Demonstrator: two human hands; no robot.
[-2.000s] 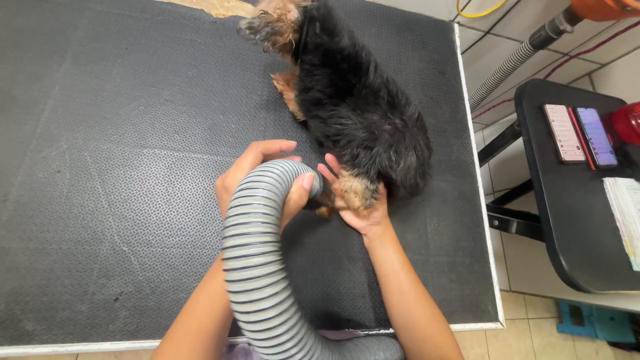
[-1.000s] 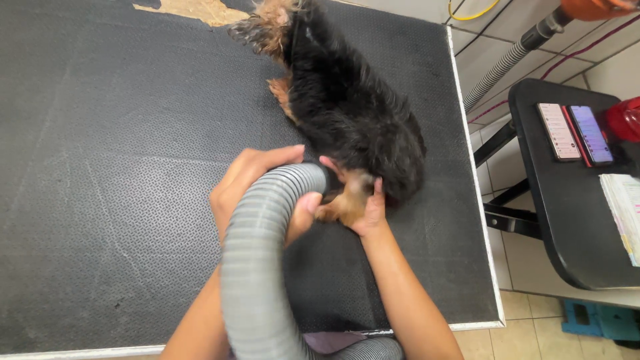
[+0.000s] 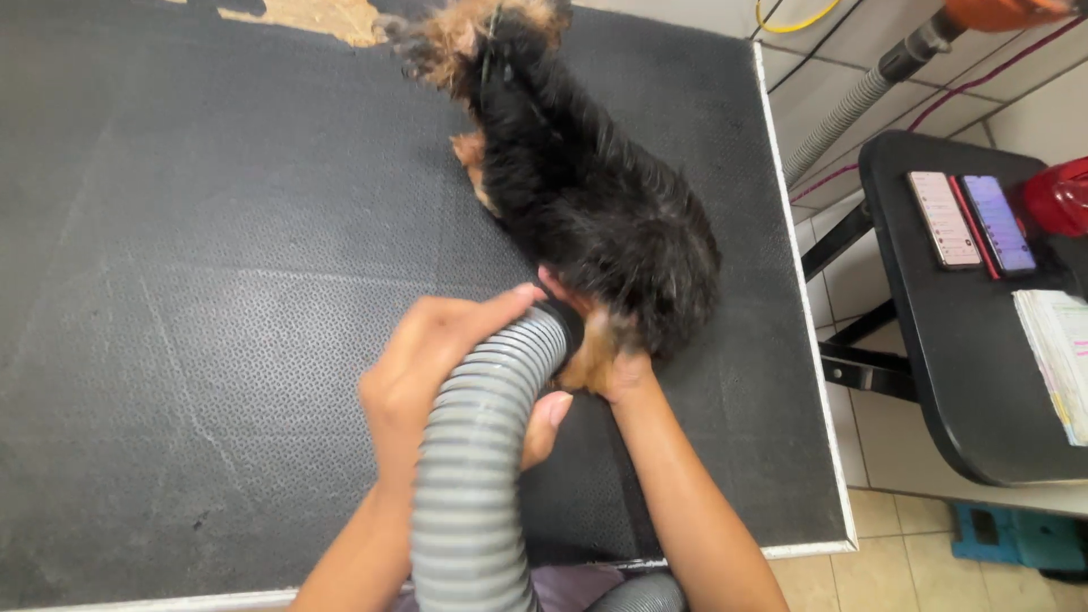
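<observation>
A small black-and-tan long-haired dog (image 3: 595, 187) is on the black textured tabletop (image 3: 212, 280), its head at the top of the view and its rear nearest me. My left hand (image 3: 433, 365) grips the end of a grey ribbed hose (image 3: 480, 459), whose dark nozzle (image 3: 565, 327) points at the dog's tan hind leg (image 3: 591, 353). On the other side, my right hand (image 3: 627, 374) holds that hind leg from beneath; fur and the nozzle hide most of its fingers.
Right of the table's white edge (image 3: 807, 297) stands a black stool or small table (image 3: 943, 365) bearing two phones (image 3: 943, 219), (image 3: 999, 223), a red object (image 3: 1058, 197) and an open booklet (image 3: 1058, 357). Behind are another hose (image 3: 837, 123) and cables. A teal plastic stool (image 3: 1016, 535) is on the floor.
The hose end, held in my left hand, has shifted relative to the hind leg and now partly covers it. Less of my right hand's fingers shows than before. The dog remains in much the same place.
</observation>
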